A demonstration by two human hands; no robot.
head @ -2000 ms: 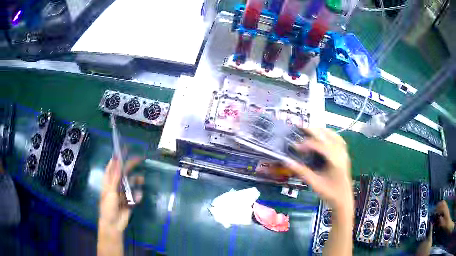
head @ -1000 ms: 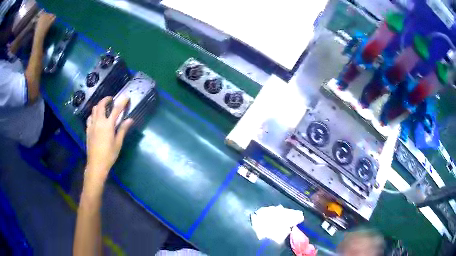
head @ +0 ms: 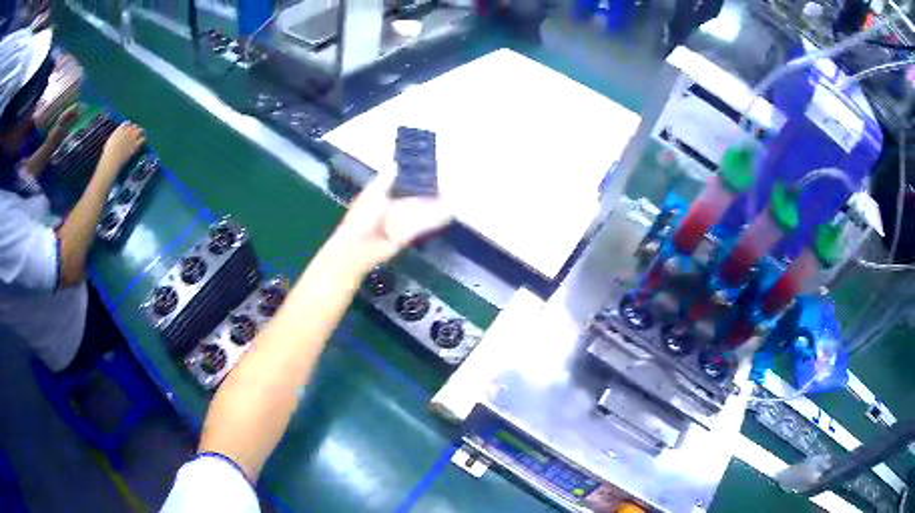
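My left hand (head: 406,215) reaches out over the white-topped board and holds a short-looking dark speaker unit (head: 416,162) by its near end; the fingertips are partly hidden and blurred. My right hand is out of the picture. A speaker unit with three round black rings (head: 676,342) lies in the fixture (head: 657,378) on the machine deck, under three red syringes (head: 747,238) with green caps and blue clamps. One more speaker unit (head: 412,306) lies face up on the green surface between my forearm and the machine.
The white-topped board (head: 532,150) stands left of the machine. Stacked speaker units (head: 201,286) lie left of my forearm. A person's hand (head: 124,143) is at units farther left. The machine's front panel (head: 532,471) and an orange knob (head: 630,509) show at the bottom.
My left hand has left the stacked units and moved up and right over the white board. The fixture with its unit has moved back under the syringes. My right hand has gone from view.
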